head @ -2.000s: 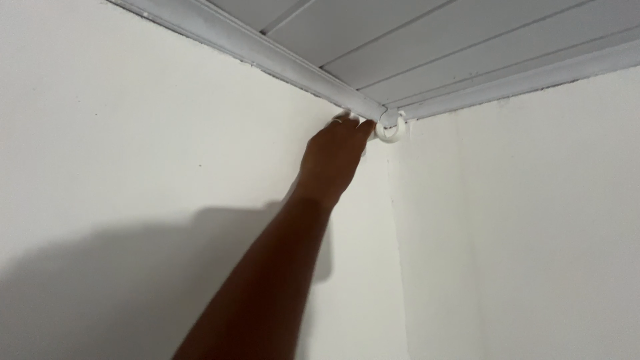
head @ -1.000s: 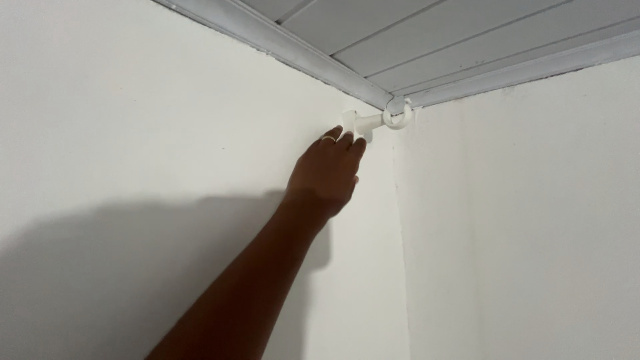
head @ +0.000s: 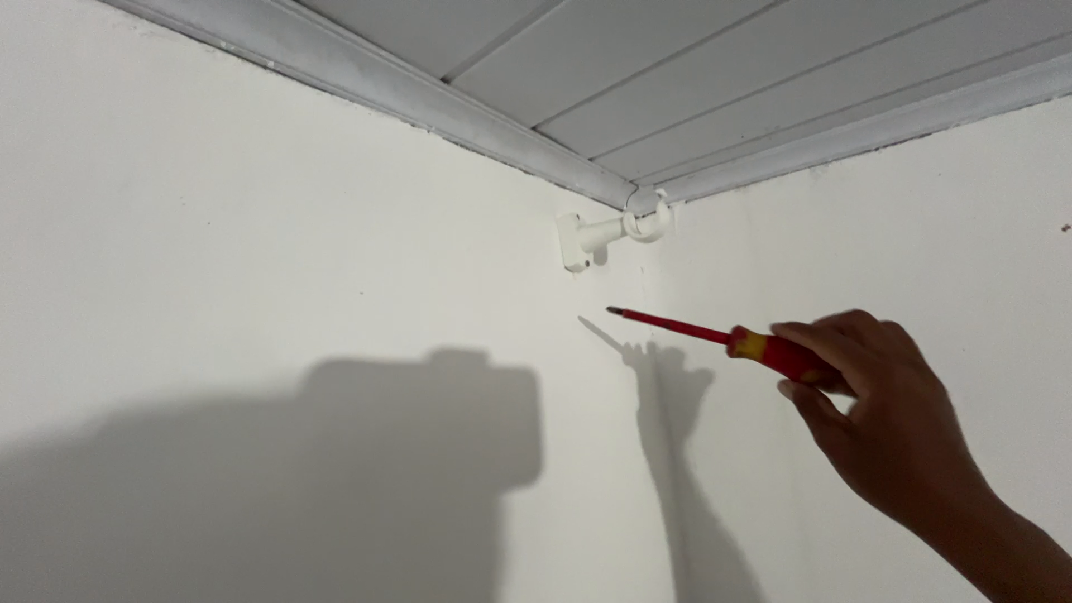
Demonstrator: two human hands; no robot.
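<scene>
A white curtain rod bracket (head: 603,234) with an open ring-shaped cradle sits on the left wall, just under the ceiling corner. Its base plate shows a dark screw or hole near the lower edge. From the right, my right hand (head: 879,402) grips the handle of a red and yellow insulated screwdriver (head: 779,353). The red shaft points left, and its metal tip is below and to the right of the base plate, apart from it. My left hand is out of view.
Grey ceiling panels (head: 670,75) with a grey cornice (head: 502,142) meet two white walls at the corner. Shadows of the arm, the screwdriver and a larger shape fall across the walls. A small mark (head: 1065,227) shows on the right wall.
The hand that was at the bracket has left the view, and the bracket stays on the wall. My right hand has come in from the right with the screwdriver.
</scene>
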